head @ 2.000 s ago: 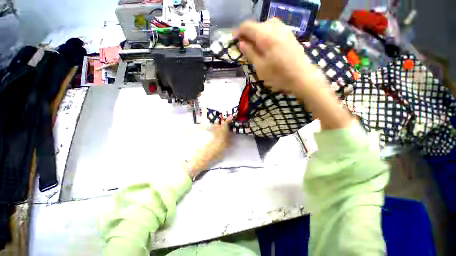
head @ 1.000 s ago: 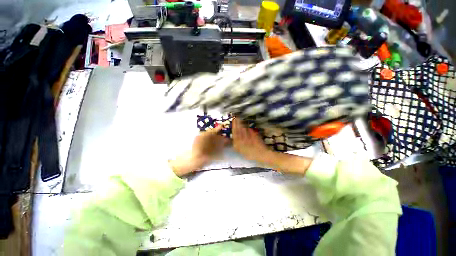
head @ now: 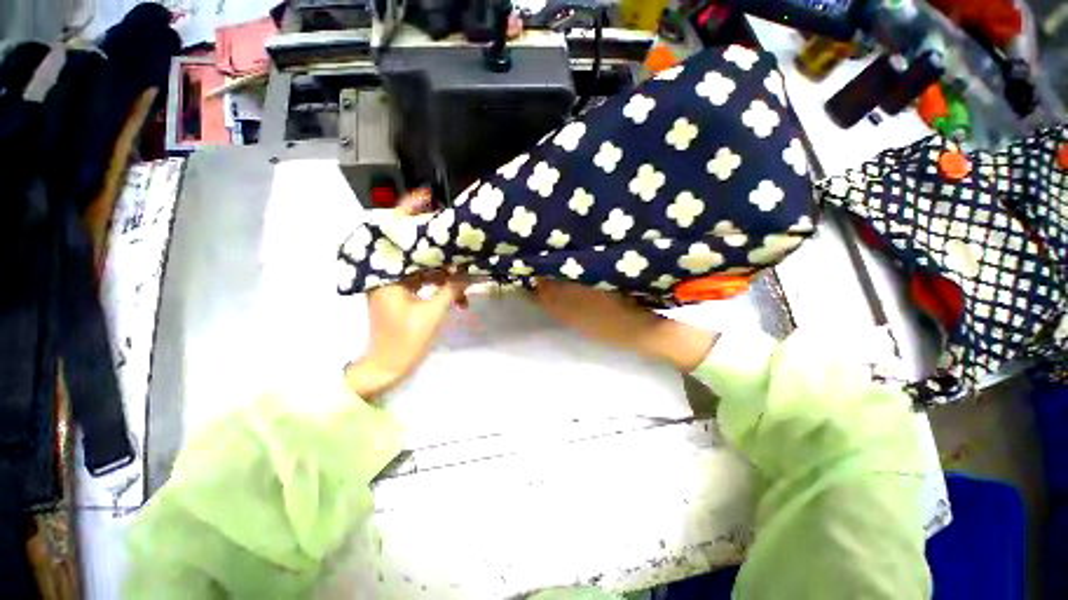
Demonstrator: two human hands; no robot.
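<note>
The bag body [head: 650, 176], navy-black with a cream four-petal print, lies slanting in front of the sewing machine head [head: 480, 117], its narrow end to the left. An orange-red spot shows on its lower right edge. My left hand [head: 410, 322] is at the bag's narrow end, fingers partly under the cloth, gripping its lower edge. My right hand [head: 603, 319] reaches under the bag's lower edge; its fingers are hidden by the cloth. The needle area is mostly hidden behind the bag. The white work sheet [head: 539, 375] lies below.
The strap pile [head: 53, 258] of black bands lies at left. Other patterned bags [head: 978, 234] lie at right. Small dark bottles [head: 884, 88] and a yellow container [head: 642, 12] stand behind. A blue plastic bin or seat [head: 978, 539] is at lower right.
My right hand came down from its raised position to the bag's lower edge. The bag swung over to the left and now lies across the front of the machine head. The view has shifted closer.
</note>
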